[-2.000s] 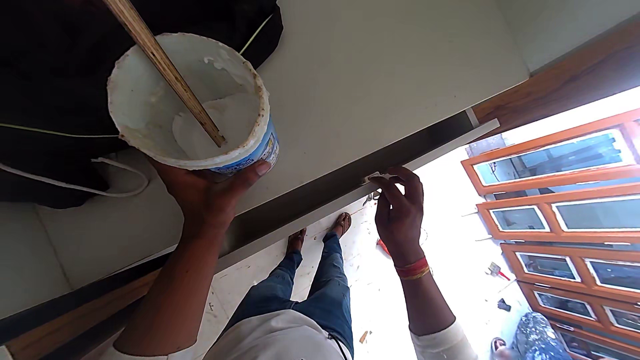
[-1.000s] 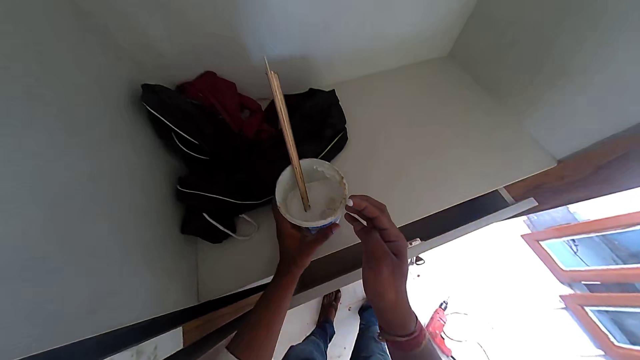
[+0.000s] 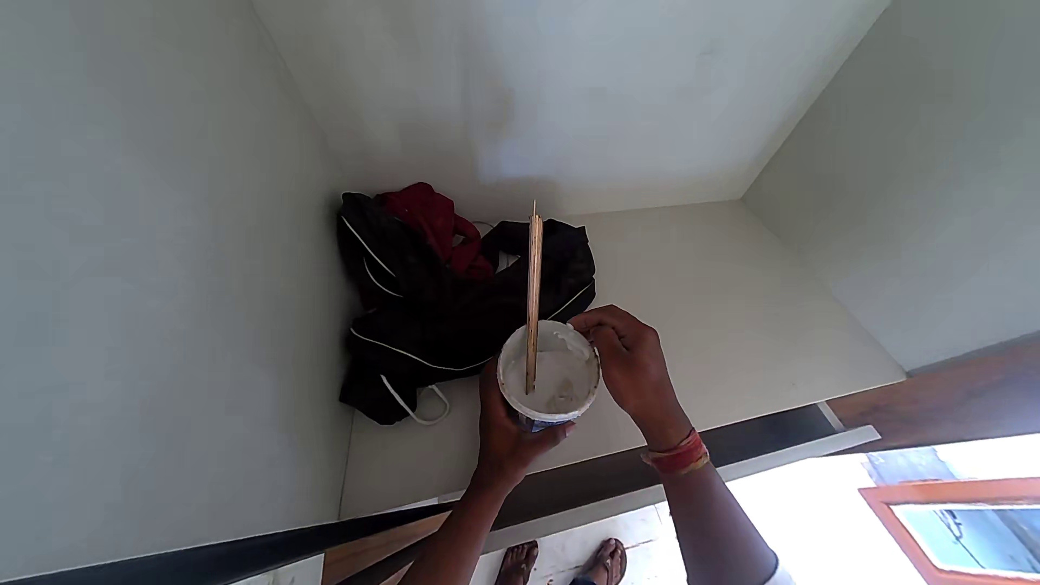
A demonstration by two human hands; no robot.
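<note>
My left hand [image 3: 512,439] grips a small plastic tub [image 3: 548,418] from below and the side, its thumb on the outer wall. White paste lies inside, and a thin wooden stick [image 3: 534,301] stands in it, leaning on the rim. At the tub's right rim is my right hand [image 3: 630,349], its thumb and forefinger bent close together; whether they hold anything small cannot be told. A red thread band [image 3: 678,455] circles the right wrist.
A black garment or bag [image 3: 439,325] with white piping and a dark red cloth [image 3: 431,223] lie on the pale cabinet shelf [image 3: 731,301]. An open drawer [image 3: 601,496] runs along its front edge. Below are two feet; an orange-framed panel [image 3: 959,491] stands at lower right.
The right hand has moved from above the drawer front to the tub's rim. The left hand still holds the tub. The view has swung toward the cabinet's inside.
</note>
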